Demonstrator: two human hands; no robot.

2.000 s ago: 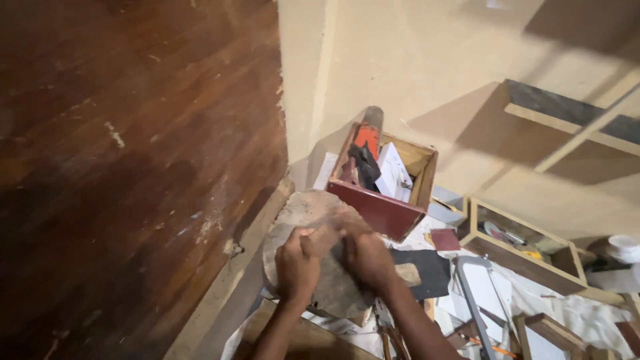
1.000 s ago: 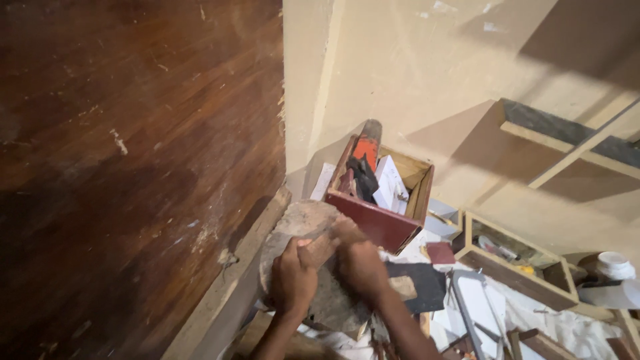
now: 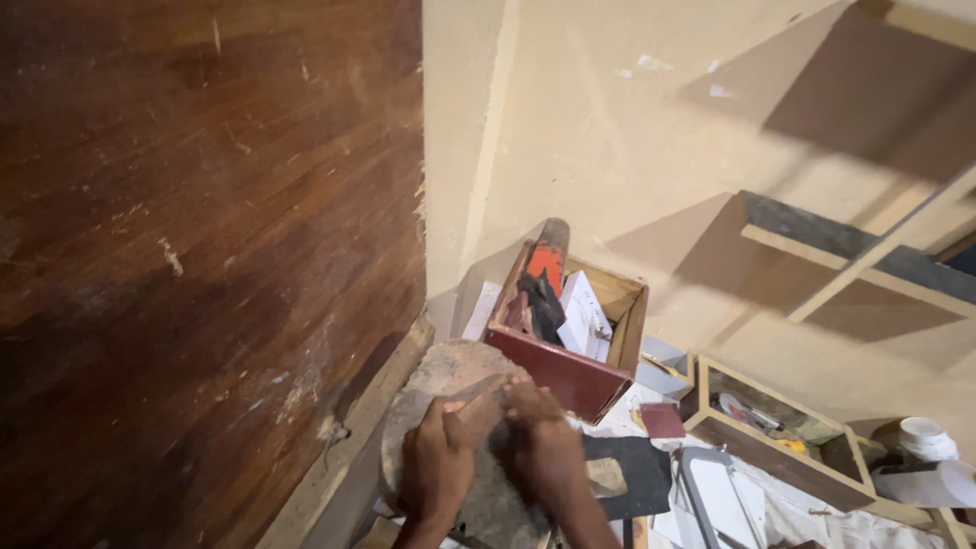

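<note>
Over a round, worn slab (image 3: 457,362), probably stone or wood, both hands are close together. My left hand (image 3: 438,457) grips a small brownish piece (image 3: 484,404) whose material is unclear. At the other end of that piece, my right hand (image 3: 537,435) is bent over it with curled fingers. Motion blurs the right hand, so whether it grips the piece or presses on it cannot be told. Beside the right wrist lies a dark flat sheet (image 3: 644,476) with a pale block (image 3: 606,476) on it.
Behind the slab stands a maroon box (image 3: 560,377) holding an orange-and-black object (image 3: 547,259), dark cloth and a white carton (image 3: 583,320). A hacksaw-like grey frame (image 3: 698,488), a wooden tray (image 3: 793,450) and a white jar (image 3: 925,436) are at right. A dark wooden panel (image 3: 206,229) rises at left.
Both hands stay together over the slab; the right hand is blurred in all frames. Nothing has plainly been picked up or let go.
</note>
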